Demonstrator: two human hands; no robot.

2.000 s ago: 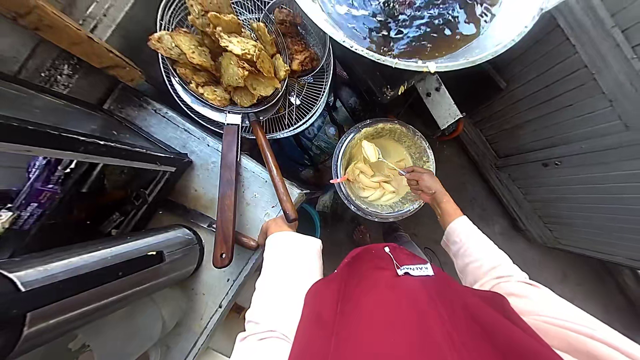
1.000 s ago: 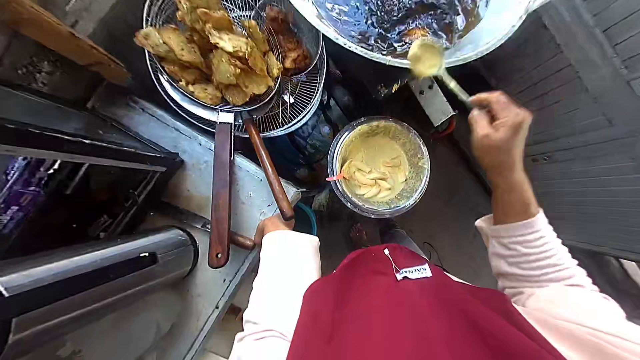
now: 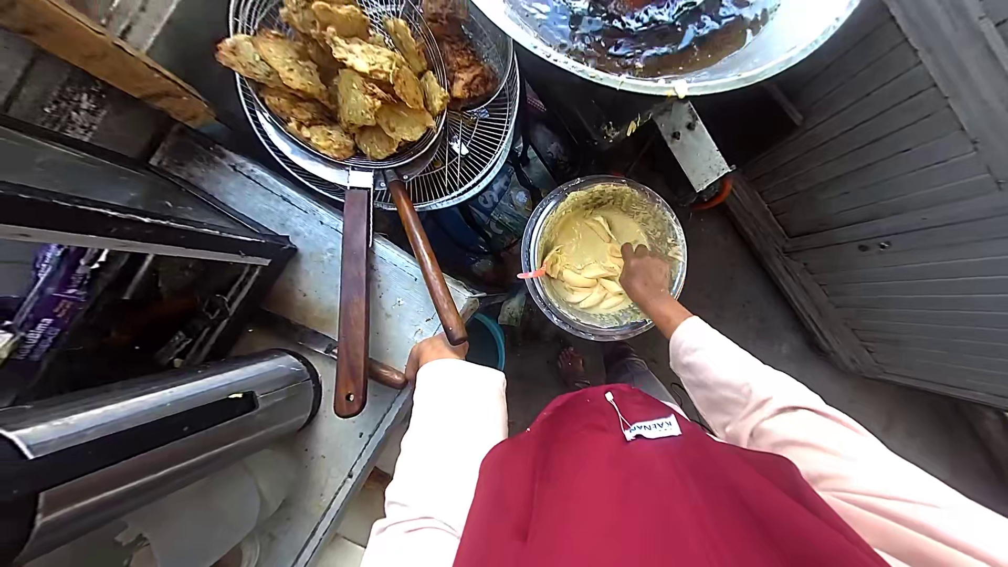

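My right hand [image 3: 647, 277] is inside the steel bowl [image 3: 538, 303], its fingers at the yellowish batter [image 3: 587, 240] and the batter-coated slices [image 3: 587, 290]. Whether it grips a spoon is hidden. Resting at the corner of the metal-topped table is my left hand [image 3: 435, 354], beside the end of a knife's wooden handle [image 3: 386, 373] and the tip of a strainer's round wooden handle [image 3: 429, 264]; its fingers are mostly hidden. A small orange-red thing [image 3: 531, 274] sticks out over the bowl's left rim.
A wide metal pan [image 3: 630, 81] of dark oil stands at the top. Left of it, wire strainers hold golden fritters [image 3: 358, 79] and darker fried pieces [image 3: 468, 71] over a round wire rack [image 3: 492, 157]. A steel cylinder [image 3: 157, 441] lies at the lower left of the table [image 3: 303, 276].
My right hand has moved from beside the oil pan, where it held a batter-coated spoon, down into the batter bowl. My left hand stays at the table corner.
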